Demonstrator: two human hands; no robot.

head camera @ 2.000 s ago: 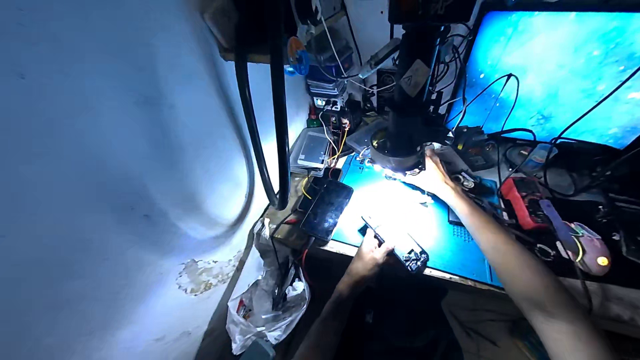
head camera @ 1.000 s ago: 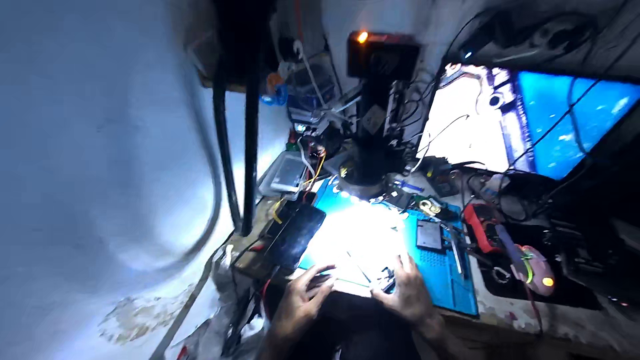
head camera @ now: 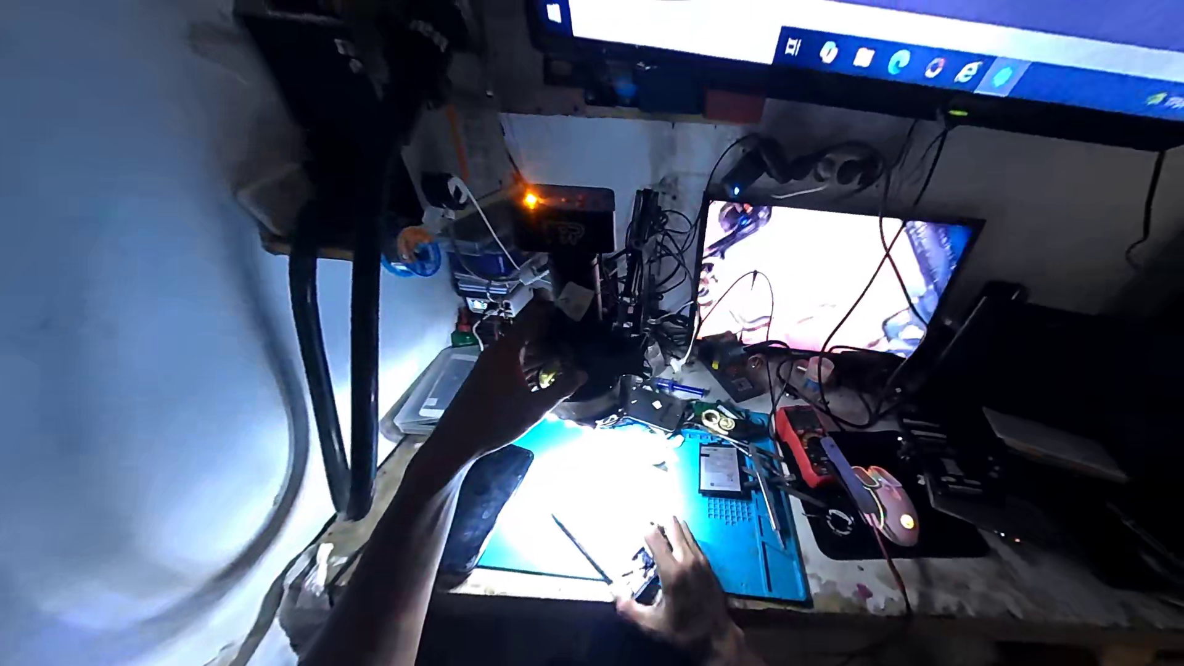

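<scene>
My left hand (head camera: 541, 356) is raised at the side of a dark microscope (head camera: 592, 356), its fingers around a knob there. Low at the front edge of the blue work mat (head camera: 740, 564), my right hand (head camera: 680, 587) rests on an opened phone (head camera: 643, 573), thumb and fingers at its sides. A thin dark strip (head camera: 581, 548), perhaps the phone's edge, runs up and left from it into the glare. Strong light washes out the mat's middle. A battery-like block (head camera: 721, 470) and tweezers (head camera: 766, 495) lie on the mat to the right.
A dark phone (head camera: 486, 504) lies left of the glare. A red multimeter (head camera: 803, 444) and a lit mouse (head camera: 888, 509) sit at the right. Behind stands a monitor (head camera: 832, 277) with a magnified view. Black tubes (head camera: 365, 370) hang at the left, near my left forearm. Cables tangle behind the microscope.
My left hand has risen from the work at the mat's front edge to the microscope. My right hand remains at the front edge. The view has tilted up, showing an upper screen.
</scene>
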